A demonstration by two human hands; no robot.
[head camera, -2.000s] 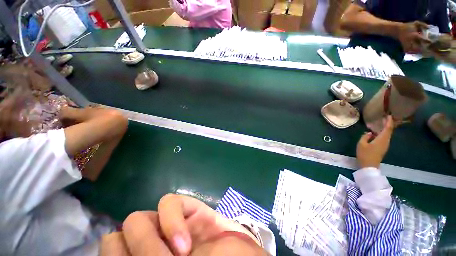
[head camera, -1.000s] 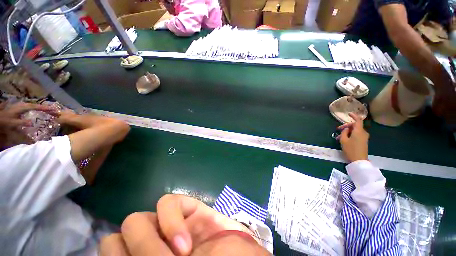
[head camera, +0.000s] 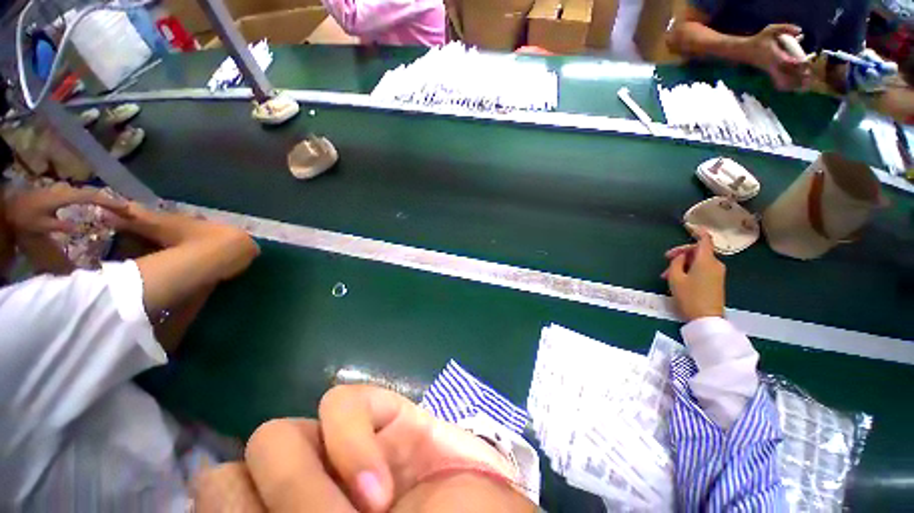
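My left hand (head camera: 331,456) is large and close at the bottom, cut off by the edge, fingers curled, no object visible in it. My right hand (head camera: 699,279) is at the near edge of a low beige base (head camera: 724,222), index fingertip touching it, not gripped around it. A whiter base (head camera: 728,177) lies just behind. A beige cup-shaped housing (head camera: 802,215) with a brown band stands to the right of the beige base, untouched. Printed label sheets (head camera: 591,401) are fanned beside my right sleeve.
A crinkled clear bag (head camera: 822,436) lies right of my sleeve. A pale metal rail (head camera: 501,276) crosses the bench. A neighbour's bent arm (head camera: 190,255) is at left. White tubes (head camera: 481,85) lie across the line. A person in dark clothing handles something pale at upper right. Another beige base (head camera: 313,157) is on the belt.
My right hand has left the housing and moved left to the beige base. The other person's arm reached over the housing and withdrew. The belt pieces have shifted slightly right. My left hand has barely moved.
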